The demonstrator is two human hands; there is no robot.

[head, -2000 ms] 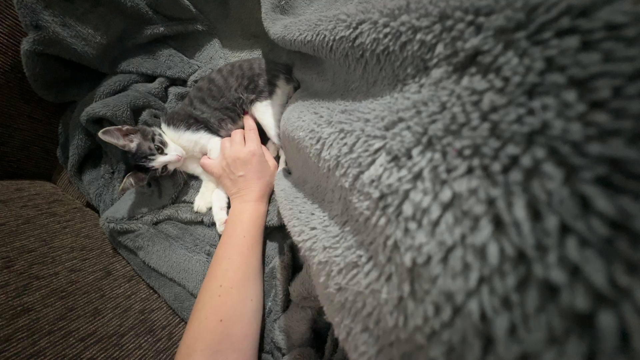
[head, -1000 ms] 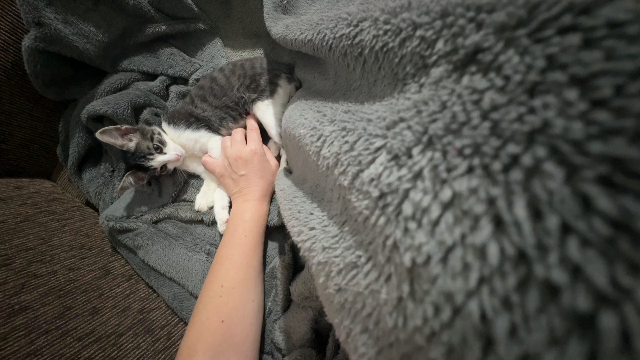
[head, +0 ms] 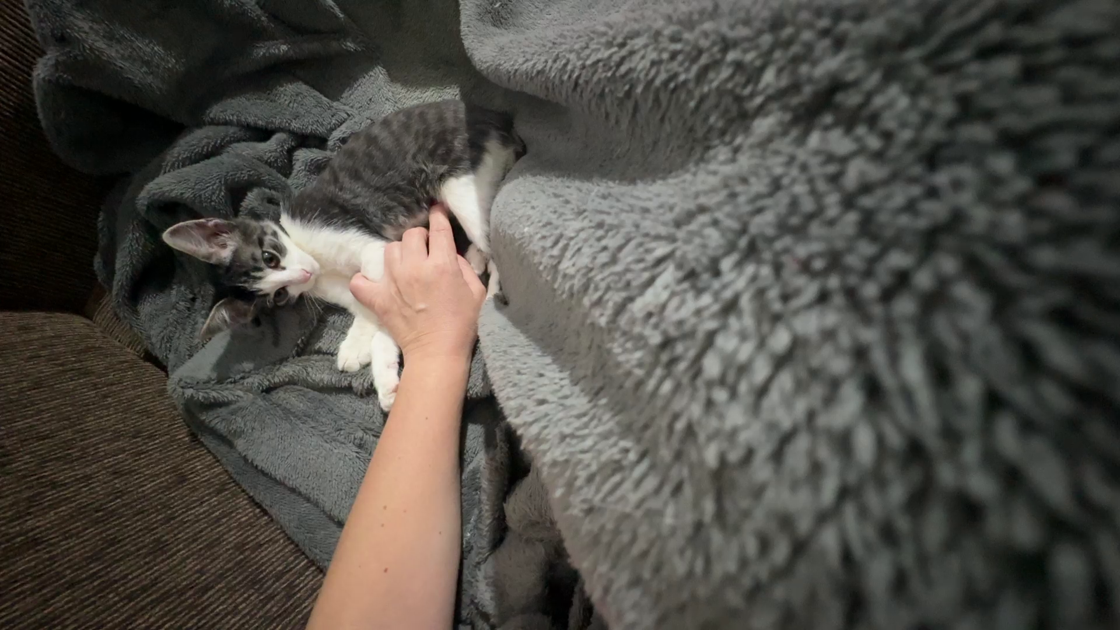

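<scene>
A grey tabby-and-white kitten (head: 385,184) lies on its side at the left of centre, its head to the left and its face turned toward the camera. My right hand (head: 424,293) rests palm down on its belly, fingers spread a little, the thumb beside its chest and one fingertip near its hind leg. The kitten's white front paws reach down to the left of my wrist. Under it lies a rumpled dark grey plush blanket (head: 262,429). My left hand does not show.
A lighter grey, shaggy fleece blanket (head: 744,332) fills the right side and rises close to the camera, its edge next to the kitten's hind legs. Brown ribbed upholstery (head: 131,490) lies at the lower left, with more along the left edge.
</scene>
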